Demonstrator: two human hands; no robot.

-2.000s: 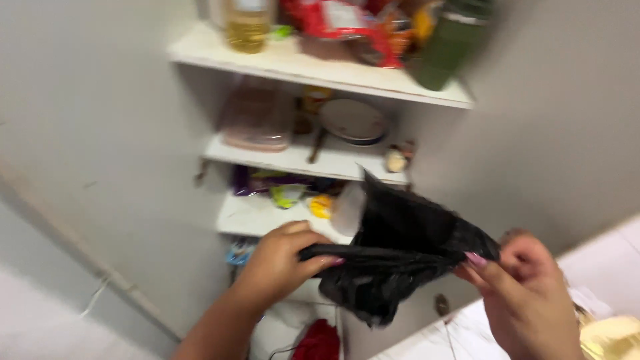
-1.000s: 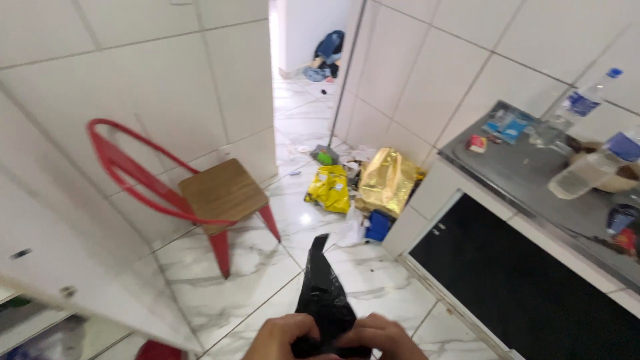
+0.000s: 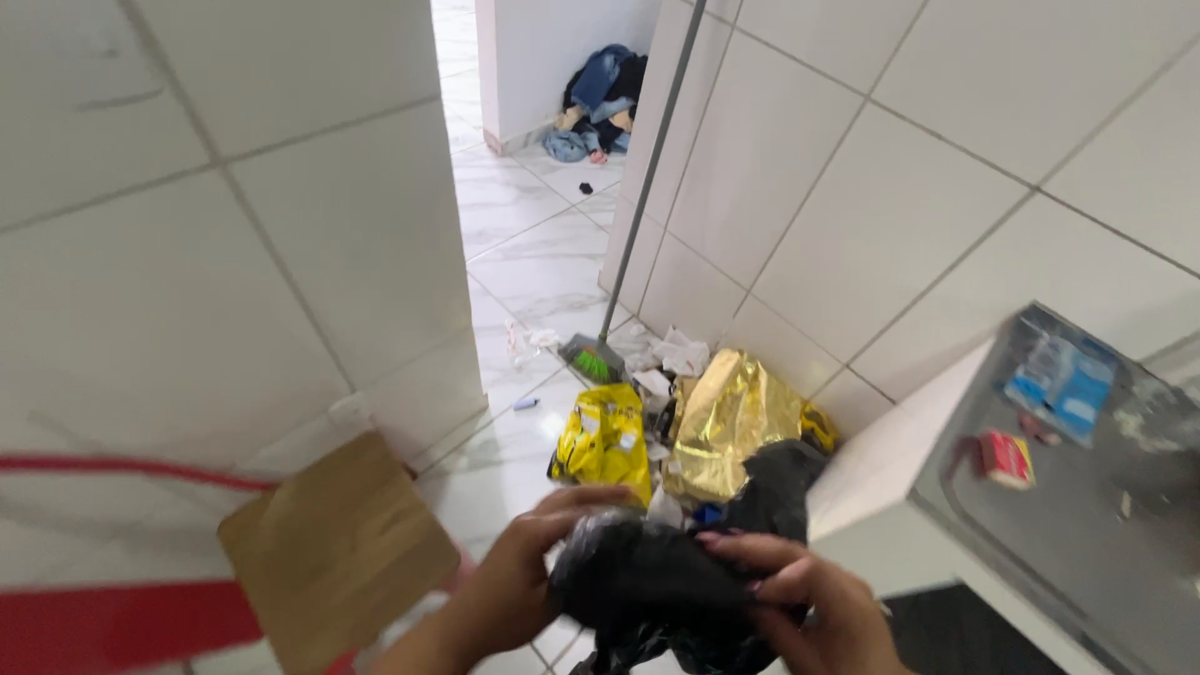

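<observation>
A black plastic bag (image 3: 656,581) is spread between my two hands at the bottom of the view, blurred by motion. My left hand (image 3: 530,572) grips its left edge, and my right hand (image 3: 806,591) holds its right side with the fingertips on the film. Beyond the hands, a yellow plastic bag (image 3: 605,436) and a crumpled gold foil bag (image 3: 736,422) lie on the floor among paper scraps. Part of the black film rises beside the gold bag, above my right hand.
A broom (image 3: 595,356) with green bristles leans in the corner by the doorway. A red chair with a wooden seat (image 3: 337,553) stands at lower left. At right is a grey counter (image 3: 1041,525) with a blue packet (image 3: 1064,384) and a small red box (image 3: 1008,459). Clothes (image 3: 605,103) lie beyond the doorway.
The view has swung from the shelves to the doorway corner and come nearer to the litter. The black bag, stretched between both hands at first, was bunched narrower a second ago and is now spread wider.
</observation>
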